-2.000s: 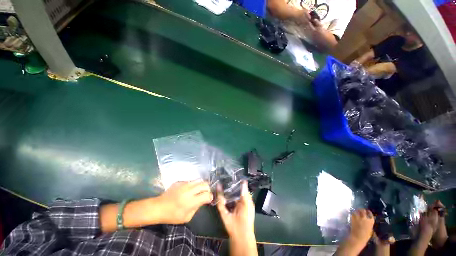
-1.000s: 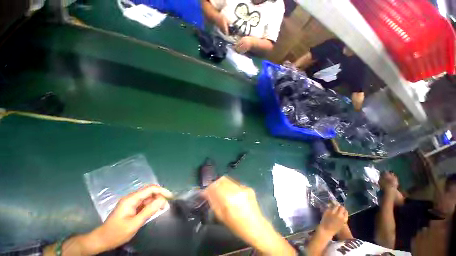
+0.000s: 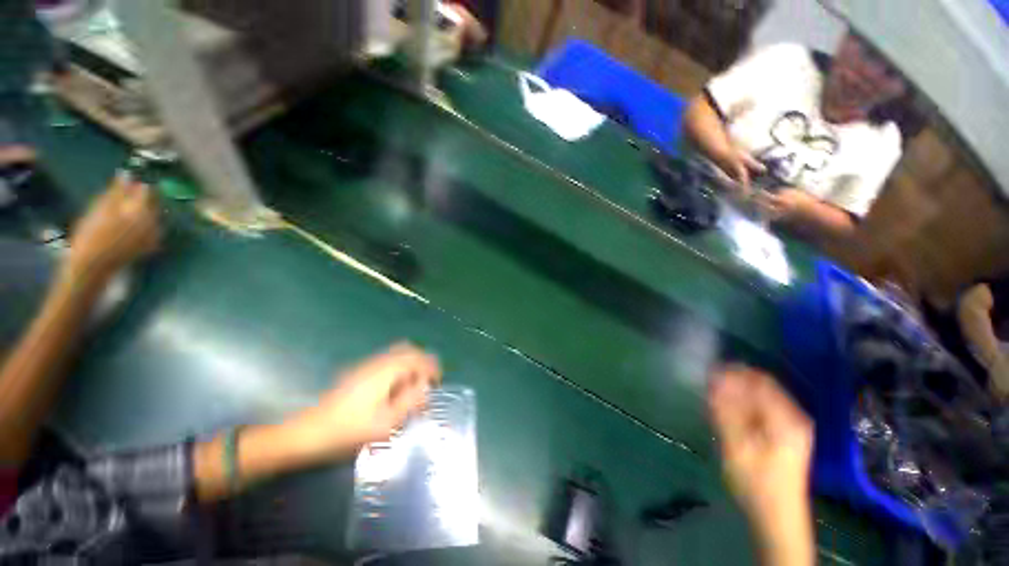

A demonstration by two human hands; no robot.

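My left hand (image 3: 382,396) is blurred, with fingers curled, over the upper edge of a stack of clear packing bags (image 3: 418,481) on the green bench; whether it pinches a bag is unclear. My right hand (image 3: 763,426) is raised near the blue crate (image 3: 817,370), blurred, with nothing visible in it. A black power adapter (image 3: 578,514) lies on the bench between my hands at the bottom of the picture. A small dark corded piece (image 3: 673,510) lies to its right.
The blue crate at right holds a heap of bagged adapters (image 3: 913,387). A person (image 3: 813,138) works across the bench beside black adapters (image 3: 684,194) and white bags (image 3: 756,245). A neighbour's hand (image 3: 116,227) and a post (image 3: 199,122) are at left. A second blue crate (image 3: 620,94) is behind.
The view has swung left. My right hand has moved away from the adapters toward the blue crate. My left hand is now over the bag stack's upper edge.
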